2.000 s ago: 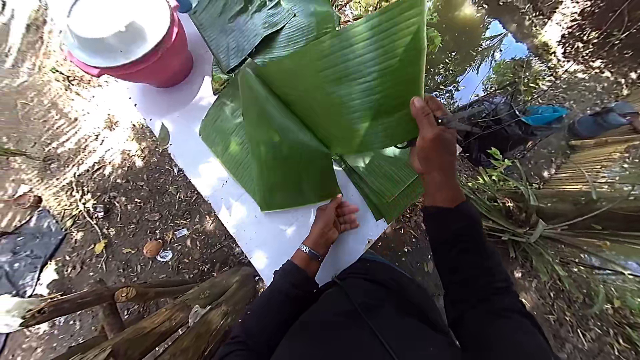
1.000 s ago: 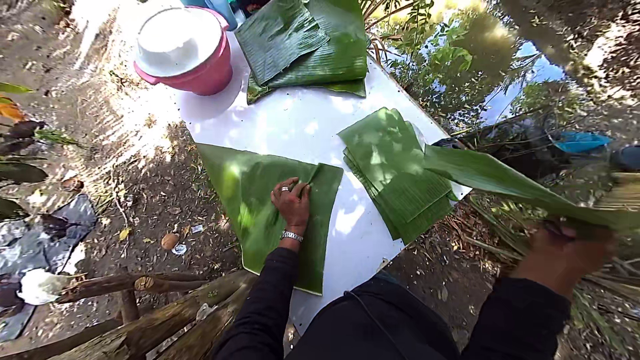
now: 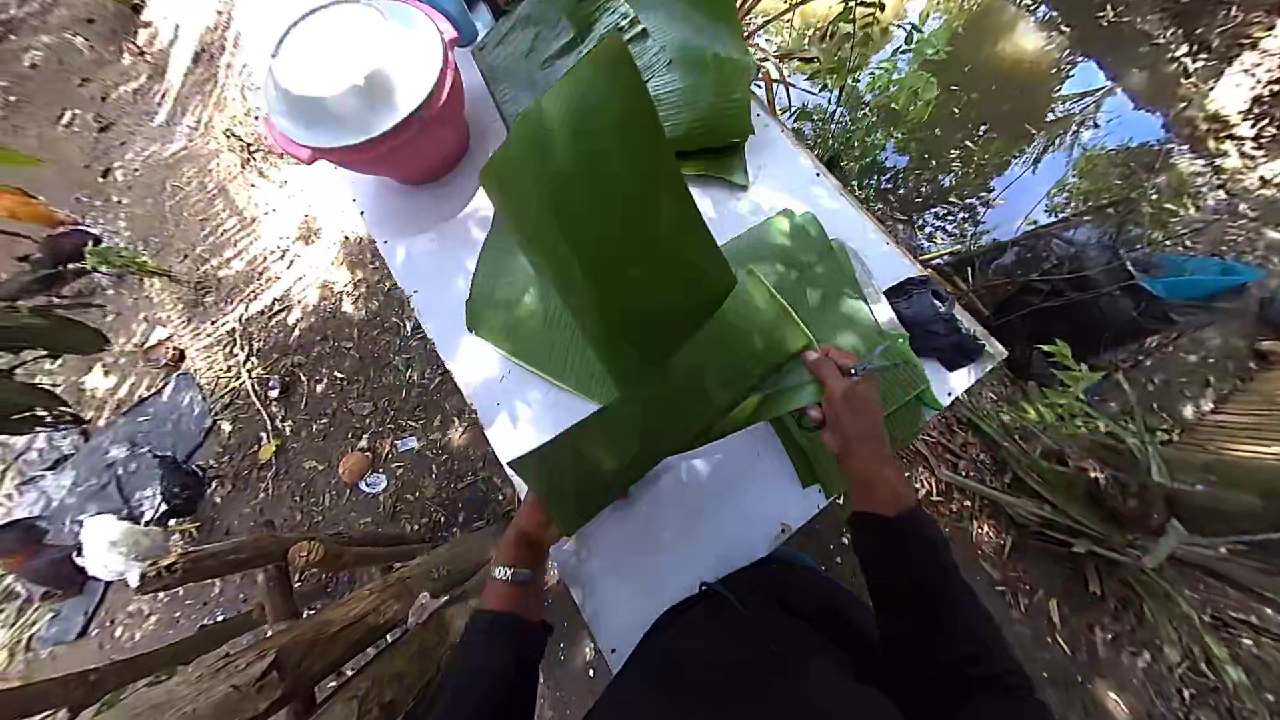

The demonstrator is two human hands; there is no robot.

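Note:
A large piece of banana leaf (image 3: pixel 640 400) is raised over the white table (image 3: pixel 680 530), one part of it folded or standing upward. My right hand (image 3: pixel 845 405) grips its right edge and also has scissors (image 3: pixel 872 362) in it, blades pointing right. My left hand (image 3: pixel 535 520) is at the leaf's lower left corner, its fingers mostly hidden under the leaf. Another leaf piece (image 3: pixel 520 310) lies beneath on the table. A pile of cut leaf pieces (image 3: pixel 830 280) lies under and beyond my right hand. More leaves (image 3: pixel 690 70) are stacked at the far end.
A pink bucket (image 3: pixel 420 140) with a white basin (image 3: pixel 357 70) on it stands at the table's far left. Black cloth or plastic (image 3: pixel 935 320) lies by the right edge. Wooden poles (image 3: pixel 300 640) are at lower left. Water (image 3: pixel 1010 130) lies beyond the table at upper right.
A second ago my left hand was flat on the leaf piece on the table and my right hand held a leaf out to the right; now that hand is back over the table, with leaf between both hands.

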